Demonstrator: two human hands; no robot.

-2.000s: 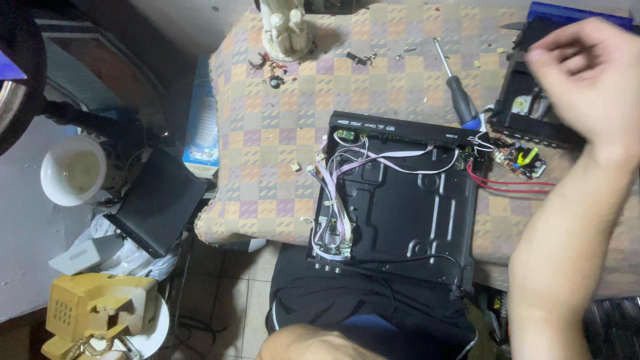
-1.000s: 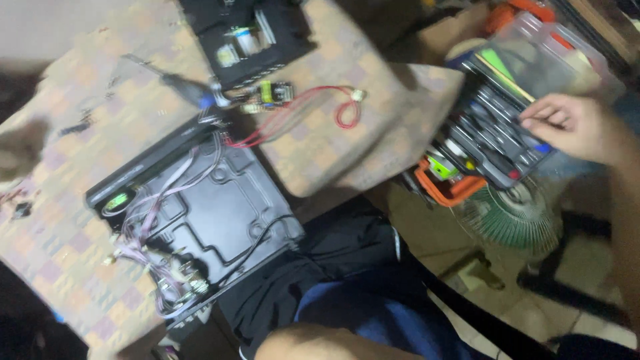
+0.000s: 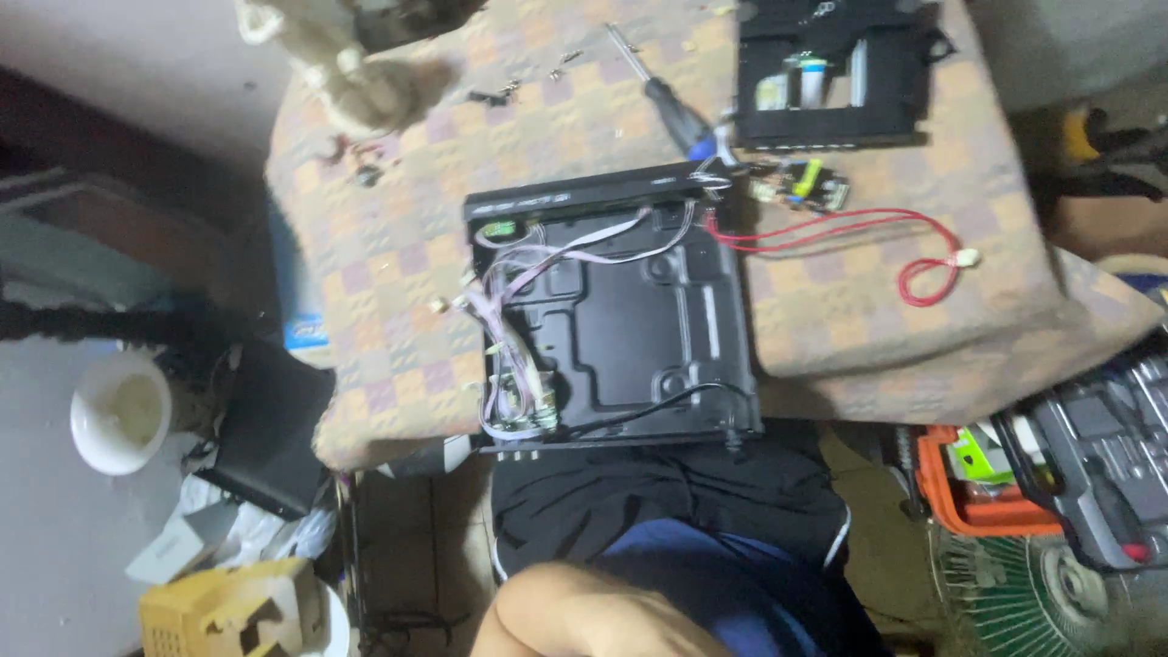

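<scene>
Neither of my hands can be made out; a bare bent limb (image 3: 584,611) shows at the bottom edge over my lap. An open black metal electronics chassis (image 3: 630,319) lies at the table's front edge, with ribbon cables (image 3: 502,315) and a small green circuit board (image 3: 543,401) at its left side. Red wires (image 3: 839,228) run right from it to a white connector (image 3: 969,258). Behind its right corner lie a screwdriver (image 3: 671,109) with a dark and blue handle and a small circuit board (image 3: 808,185). A black disc-drive-like unit (image 3: 835,114) sits farther back.
A pale figurine (image 3: 365,91) stands at the back left, near loose screws (image 3: 557,73). Right of my lap are a tool case (image 3: 1109,456), an orange box (image 3: 981,520) and a green fan (image 3: 1022,593). A white bucket (image 3: 121,412) and yellow plastic casing (image 3: 233,611) are at left.
My right hand was over the black unit, then at the tool case, and is now out of view. The red wires' loop now shows on the cloth. The view swung right and back.
</scene>
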